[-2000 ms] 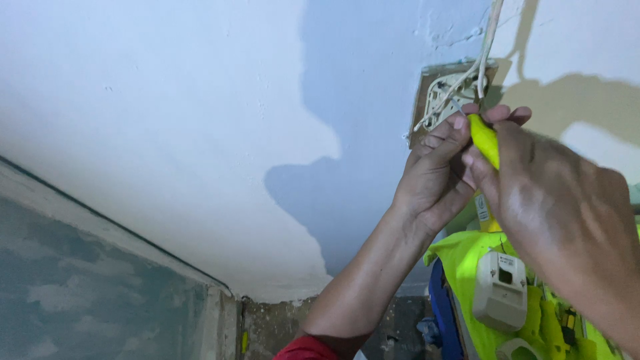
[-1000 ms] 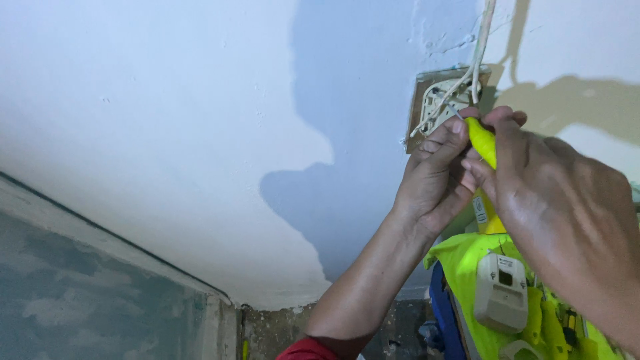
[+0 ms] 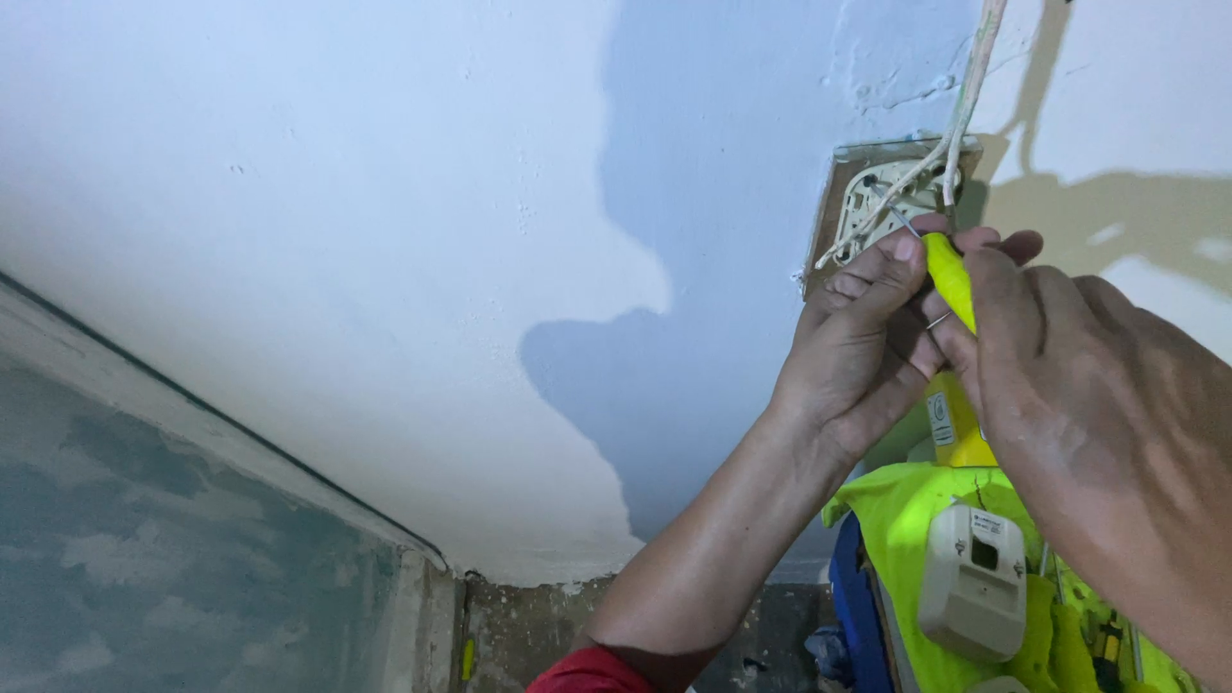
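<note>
A cream plastic electrical base plate sits on a square wooden block on the wall, with pale cables coming down over it from above. My right hand holds a screwdriver by its yellow handle; the thin metal shaft slants up and left to a dark screw hole in the plate's upper left. My left hand is just below the plate, its thumb and fingers around the front of the screwdriver. Part of the plate's lower right is hidden by my fingers.
Below my hands, a bright yellow-green cloth bears a cream plastic cover with a square opening, and more tools. A blue edge shows beside it. A yellow object with a label stands behind. A dark cable runs along the lower left.
</note>
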